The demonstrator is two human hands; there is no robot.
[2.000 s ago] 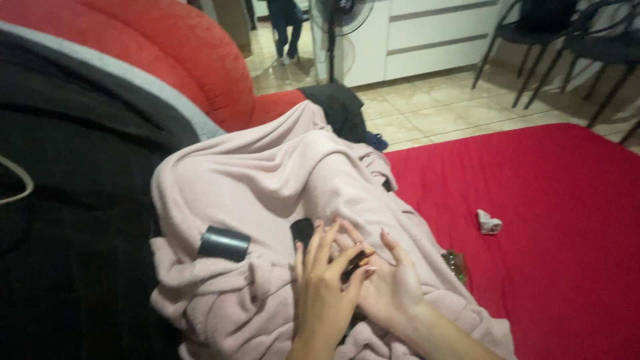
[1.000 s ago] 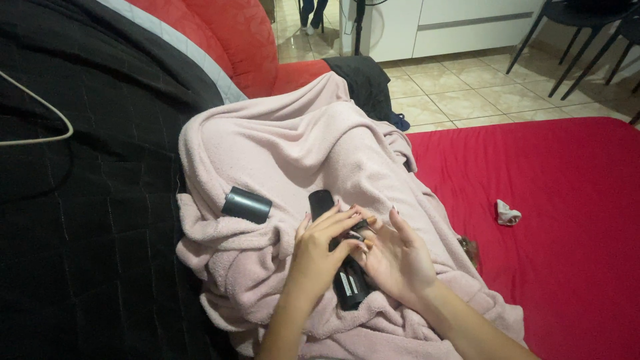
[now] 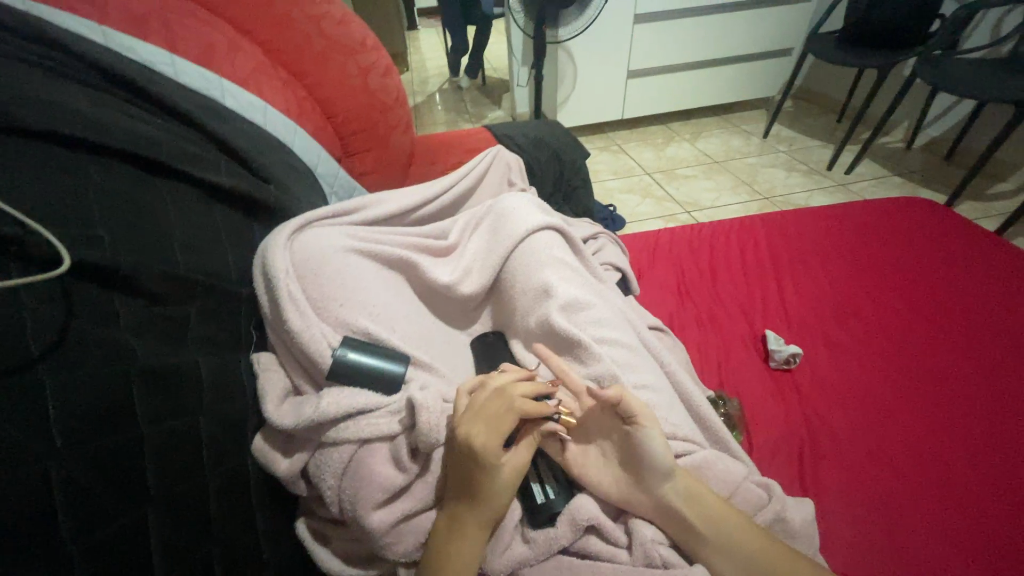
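Observation:
My left hand (image 3: 492,436) is palm down, its fingertips closed around a small gold-ended cylinder (image 3: 566,418), apparently a battery, against my other palm. Beside it my right hand (image 3: 612,440) lies palm up, with the index finger stretched out and the lower fingers curled near the cylinder; whether they grip it is unclear. Beneath both hands a long black cylindrical device (image 3: 546,492) lies on the pink blanket (image 3: 384,280), its middle hidden. A shorter dark cylinder (image 3: 370,366) rests on the blanket to the left.
A crumpled whitish item (image 3: 782,350) lies on the red sheet (image 3: 864,448), with a small clear packet (image 3: 726,416) at the blanket's edge. Black quilted fabric (image 3: 136,384) covers the left side. Beyond are a fan (image 3: 540,56), chairs (image 3: 872,48) and a person's legs (image 3: 466,40).
My right index finger now points outward, and my left fingers have shifted around the small cylinder. Both hands remain together over the long device. The view has tilted slightly upward since one second ago.

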